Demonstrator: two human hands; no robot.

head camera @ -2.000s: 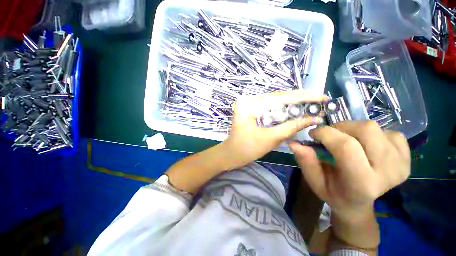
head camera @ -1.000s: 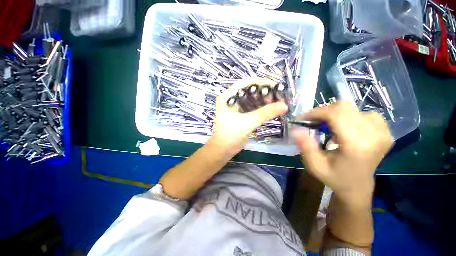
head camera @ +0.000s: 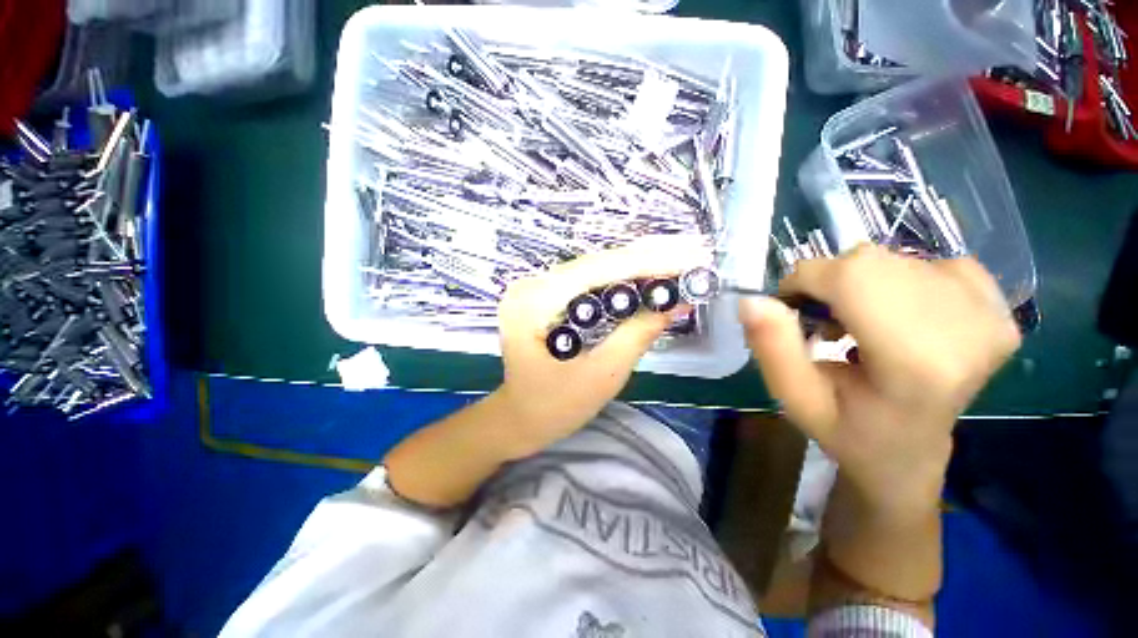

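Observation:
My left hand (head camera: pixel 549 327) holds several metal shafts side by side over the front of the white tub. Their round end faces (head camera: pixel 622 299) point up at me in a curved row, dark rings with pale centres; the rightmost looks whiter. My right hand (head camera: pixel 892 361) grips a dark, slim stick (head camera: pixel 799 303), perhaps a marker pen. Its thin tip points left, close to the rightmost end face; whether it touches is unclear. The white tub (head camera: pixel 340 224), heaped with metal shafts (head camera: pixel 537 162), stands directly in front.
A tilted clear box (head camera: pixel 1005 237) with shafts is at right. Short shafts (head camera: pixel 799 239) lie between it and the tub. A blue bin (head camera: pixel 155 262) of grey-bodied parts stands at left, red bins (head camera: pixel 1079 131) rear right. White paper (head camera: pixel 362 369) lies by the bench edge.
The left hand has moved left and turned, so the end faces now show clearly. The right hand has brought the stick's tip up beside the row. The whole view has shifted slightly.

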